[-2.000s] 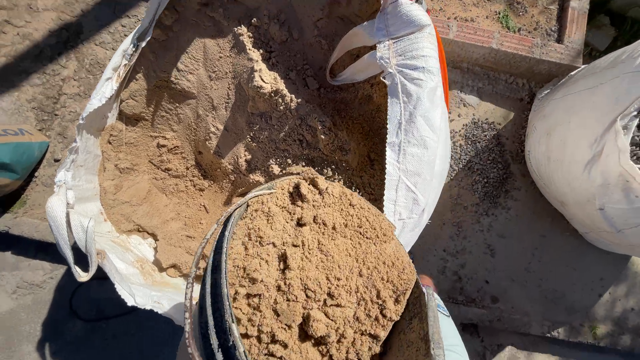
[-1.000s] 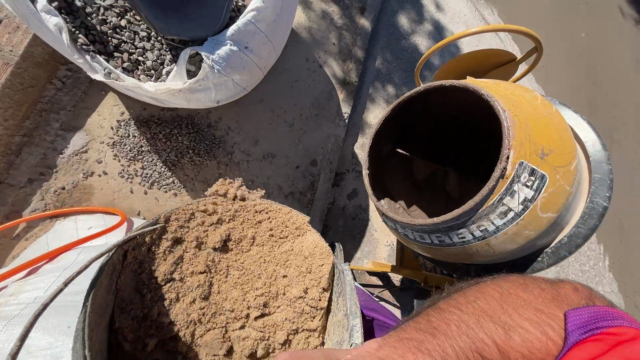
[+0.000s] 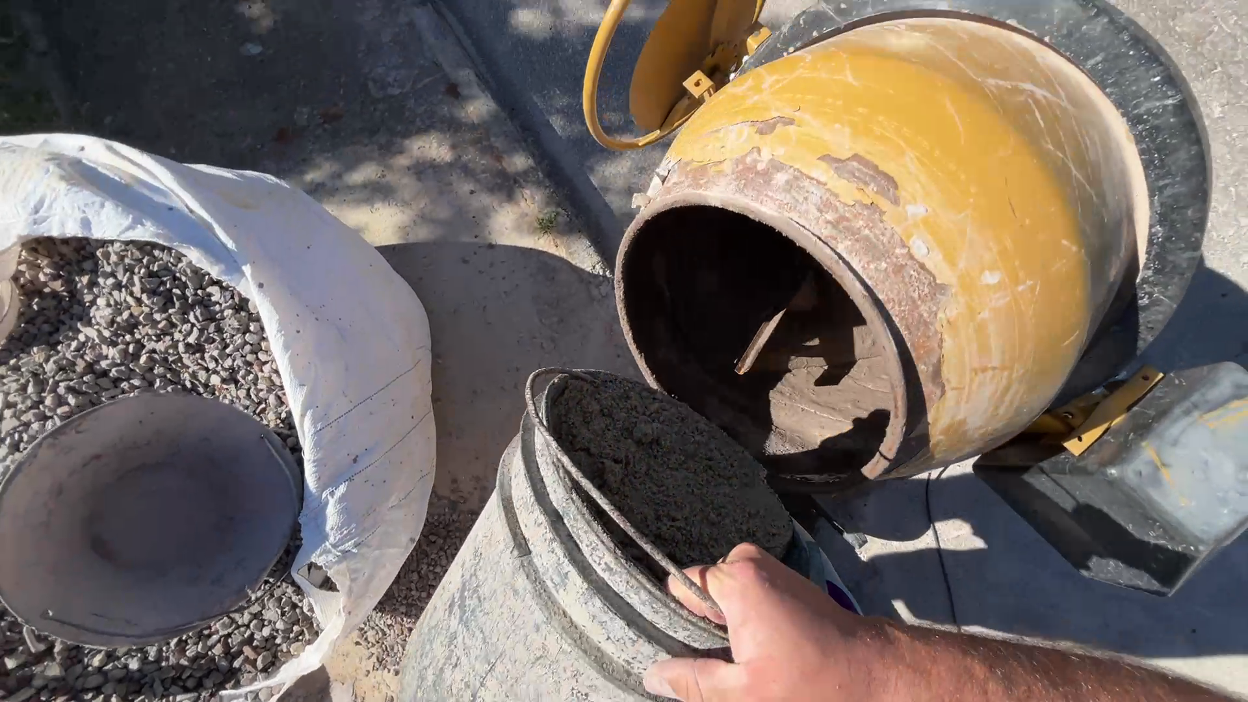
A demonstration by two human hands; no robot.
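A worn plastic bucket (image 3: 526,585) leans toward the mouth of a yellow cement mixer drum (image 3: 926,195). Sand (image 3: 673,468), in shadow, lies inside the bucket near its rim. My right hand (image 3: 760,624) comes in from the lower right and grips the bucket at its rim, with the wire bucket handle under the fingers. Inside the drum a metal blade (image 3: 762,336) shows, with sunlit grey residue on the wall. The bucket's base is out of frame. My left hand is not visible.
On the left stands a white bulk bag (image 3: 351,341) of gravel (image 3: 146,322), with an empty round basin (image 3: 146,517) lying on the gravel. A yellow handwheel (image 3: 595,88) and a dark box-shaped housing (image 3: 1141,478) flank the drum. Gravel is scattered on the concrete beside the bag.
The bucket of sand has come up to the mixer's mouth and now tilts toward it. My right hand now shows at its rim; earlier only the forearm was plain. The view has shifted.
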